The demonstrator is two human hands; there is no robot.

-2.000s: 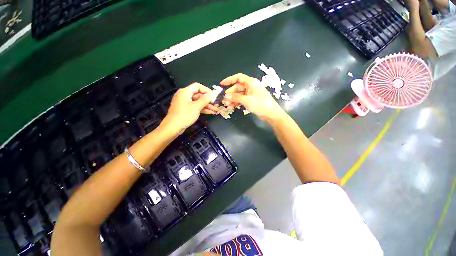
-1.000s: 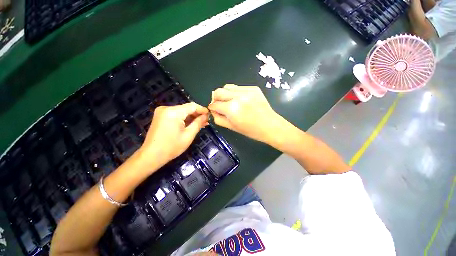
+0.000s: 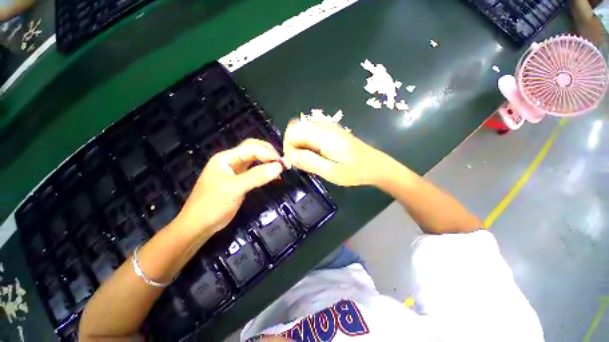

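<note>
My left hand (image 3: 227, 182) is over the right part of the glossy black blister tray (image 3: 127, 160), with thumb and forefinger pinched. My right hand (image 3: 330, 155) meets it fingertip to fingertip at the tray's right edge. A tiny pale piece (image 3: 286, 162) shows between the fingertips; my fingers hide most of it. The tray holds rows of black plastic housings (image 3: 244, 264) in its pockets. My forearms cover part of the tray.
Pale paper scraps (image 3: 382, 85) lie on the dark green bench, with more behind my right hand (image 3: 322, 116) and at far left (image 3: 12, 299). A pink fan (image 3: 563, 79) stands at the right edge. Other trays lie at upper left (image 3: 93, 17) and upper right (image 3: 517, 19).
The dark scrap between my hands two seconds ago no longer shows. Both hands came from over the scraps to the tray's edge, fingertips together. The view has shifted slightly.
</note>
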